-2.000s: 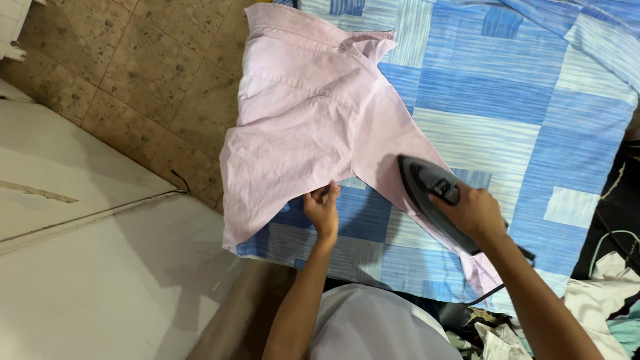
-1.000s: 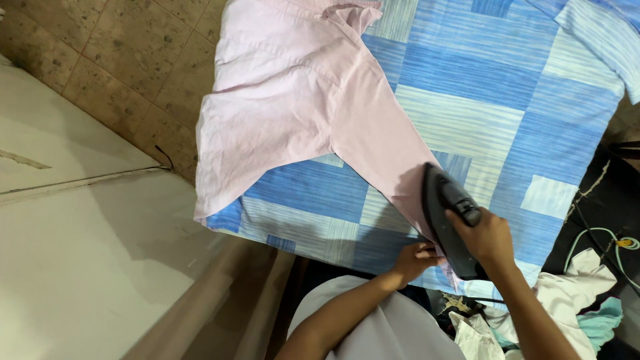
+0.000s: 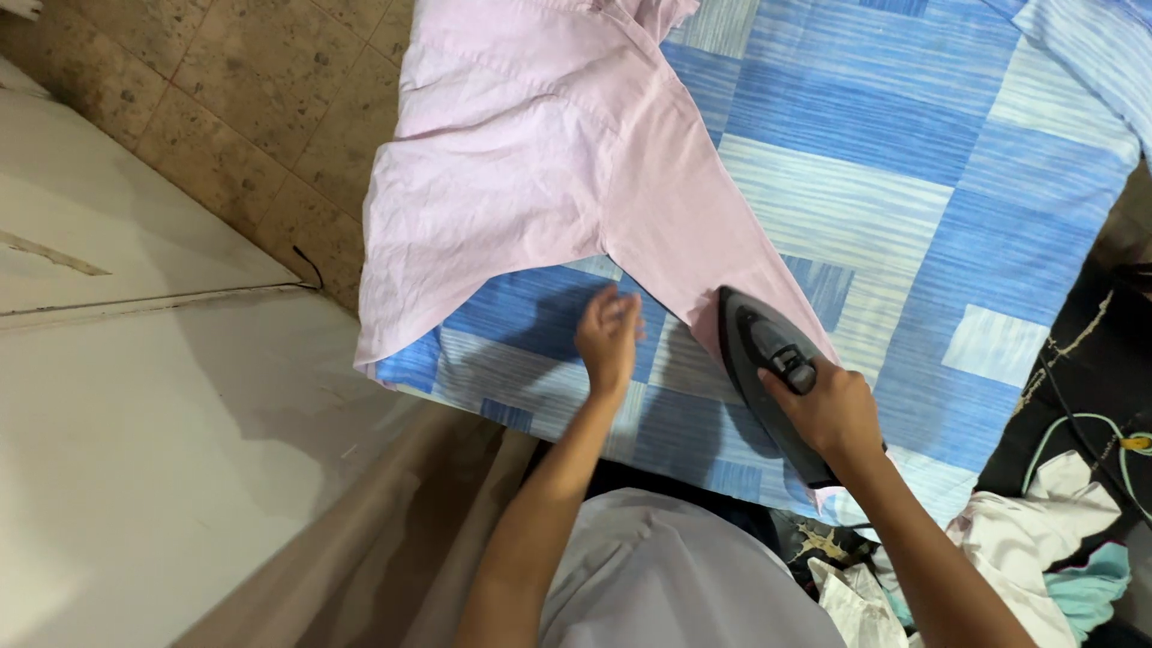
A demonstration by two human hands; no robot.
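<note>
A pink long-sleeved shirt (image 3: 513,171) lies over a blue patchwork-print cloth (image 3: 837,207), one sleeve stretched toward the near edge. My right hand (image 3: 828,409) grips the handle of a dark grey clothes iron (image 3: 765,378), whose tip points up and away. The iron rests over the lower part of the sleeve and hides much of the cuff. My left hand (image 3: 612,337) is just left of the sleeve, above the blue cloth, with its fingers partly curled, slightly blurred and holding nothing.
White and teal clothes (image 3: 1035,522) lie heaped at the lower right, near a pale green cord (image 3: 1035,450). Another light blue striped fabric (image 3: 1093,54) lies at the upper right. At the left are a white panel (image 3: 135,450) and a tiled floor (image 3: 261,99).
My left hand has left the cuff end of the sleeve, where it was a second ago, and moved up and left. The iron moved down the sleeve from its place two seconds ago.
</note>
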